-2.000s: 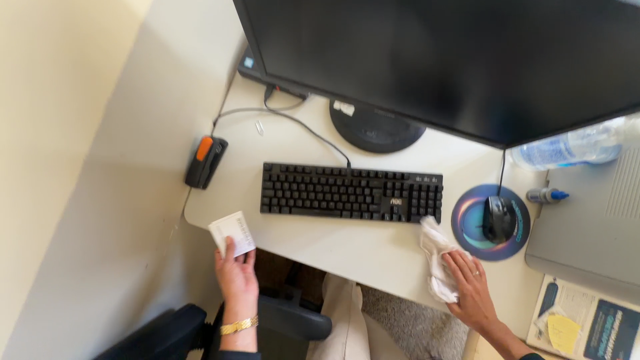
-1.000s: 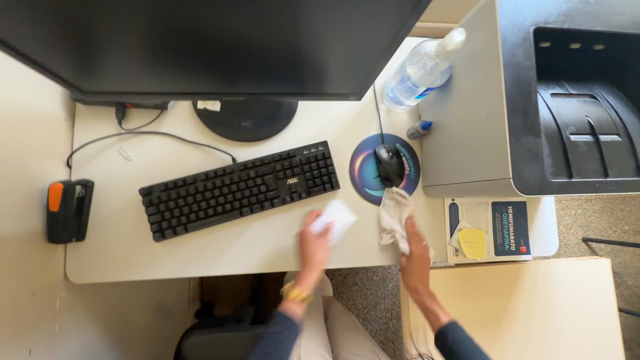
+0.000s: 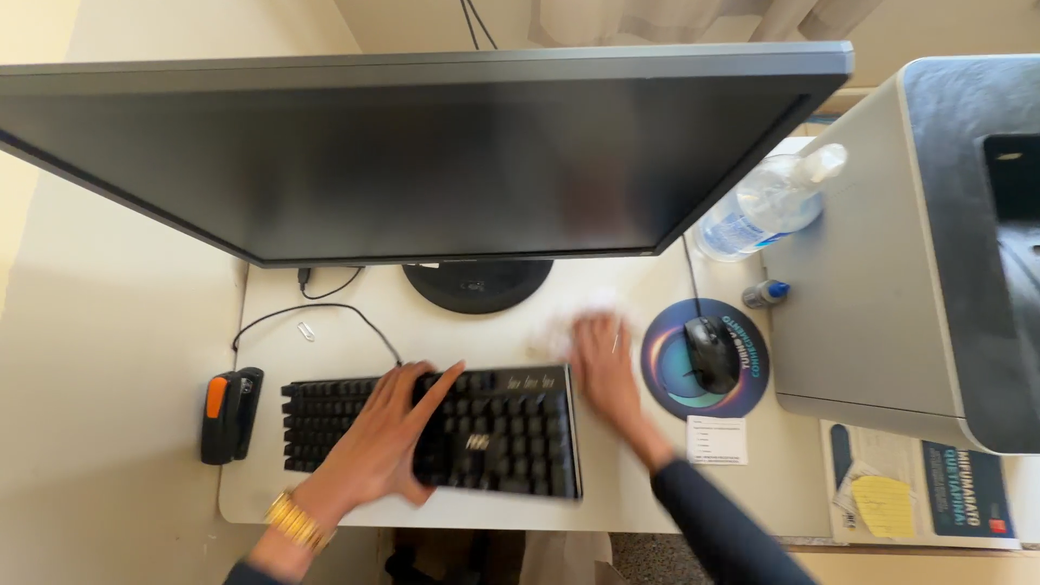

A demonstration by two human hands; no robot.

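Observation:
A black computer keyboard (image 3: 504,439) lies tilted on the white desk, its right end seeming raised. My left hand (image 3: 386,435), with a gold bracelet at the wrist, grips it across the middle, fingers over the back edge and thumb at the front. Just beyond the keyboard's right end, my right hand (image 3: 601,366) presses a blurred white cloth (image 3: 561,333) to the desktop. To its right a black mouse (image 3: 712,353) rests on a round mouse pad (image 3: 666,382). A small printed white paper (image 3: 717,440) lies at the pad's front edge.
A monitor (image 3: 455,162) on a round black base (image 3: 479,288) spans the back. At left are a black and orange stapler (image 3: 231,414) and a paper clip (image 3: 305,331). A plastic bottle (image 3: 760,207), a blue-capped small bottle (image 3: 765,293) and a printer (image 3: 877,268) stand right, printed matter (image 3: 971,496) before it.
My left hand has let go of the small paper, now beside the mouse pad, and taken hold of the keyboard. My right hand has moved left with the cloth, away from the mouse pad.

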